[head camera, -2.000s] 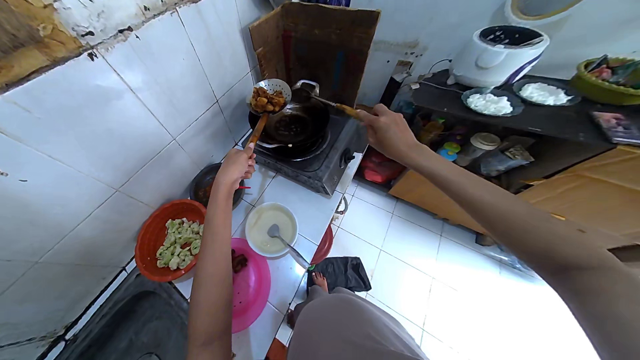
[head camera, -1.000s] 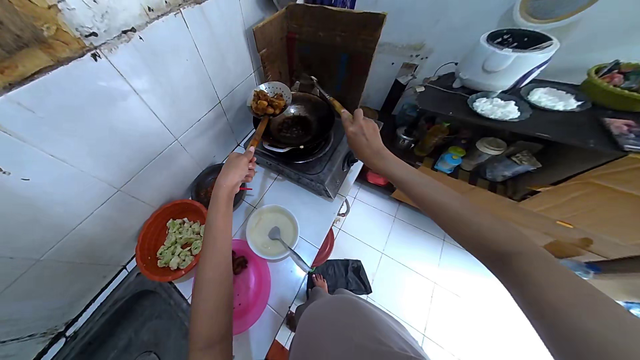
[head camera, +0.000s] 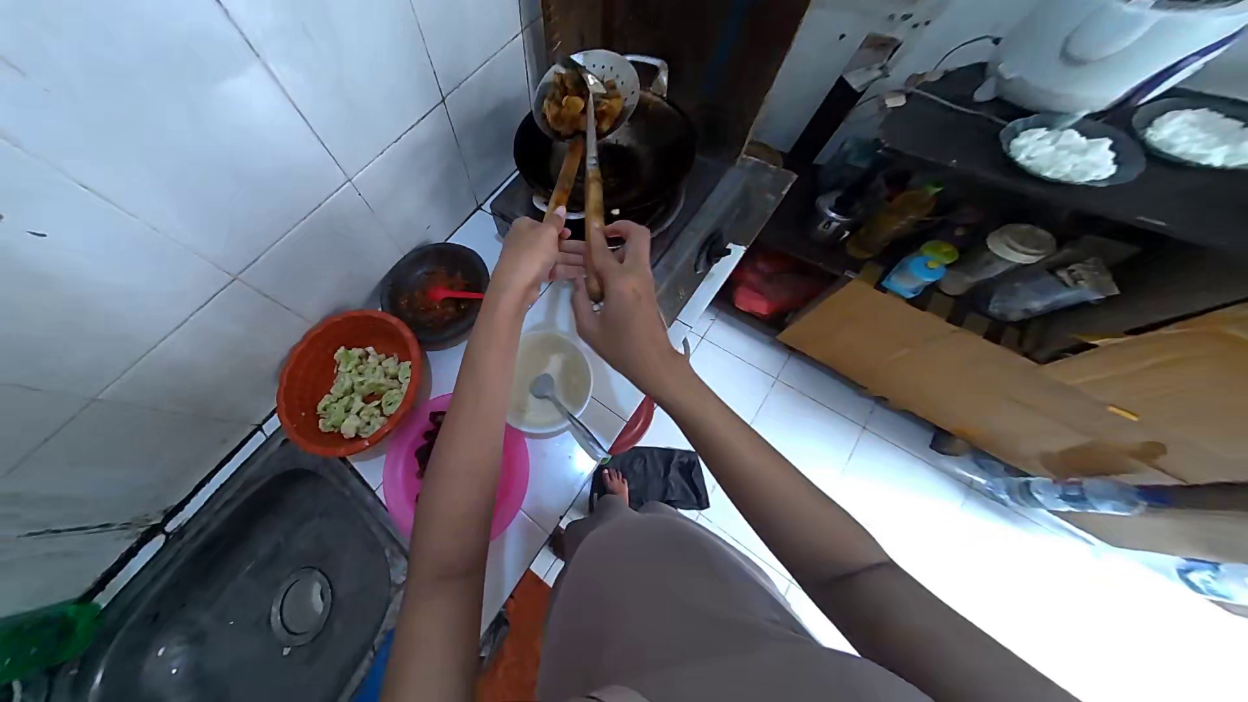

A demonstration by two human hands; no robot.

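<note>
My left hand [head camera: 531, 255] grips the wooden handle of a perforated metal skimmer [head camera: 627, 78], which holds browned fried pieces [head camera: 564, 105] above the left part of a dark wok [head camera: 648, 156]. In my right hand [head camera: 624, 302] is the wooden handle of a metal spatula [head camera: 592, 146]; its head lies over the skimmer's bowl, at the fried pieces. The two handles run close side by side, and my hands are near each other in front of the wok. The wok sits on a gas stove [head camera: 721, 210]. Below my hands stands a white bowl of pale batter [head camera: 531, 366] with a metal ladle [head camera: 575, 414] in it.
On the left are an orange basin [head camera: 292, 385] of pale green chopped pieces, a dark mortar [head camera: 390, 292] of red paste, a pink plate [head camera: 512, 478] and a sink [head camera: 214, 575]. Shelves [head camera: 965, 185] on the right hold two plates of white food, bottles and jars.
My right hand has moved left, close to my left hand, and the spatula has come from the wok's right side to the skimmer. The view has shifted somewhat.
</note>
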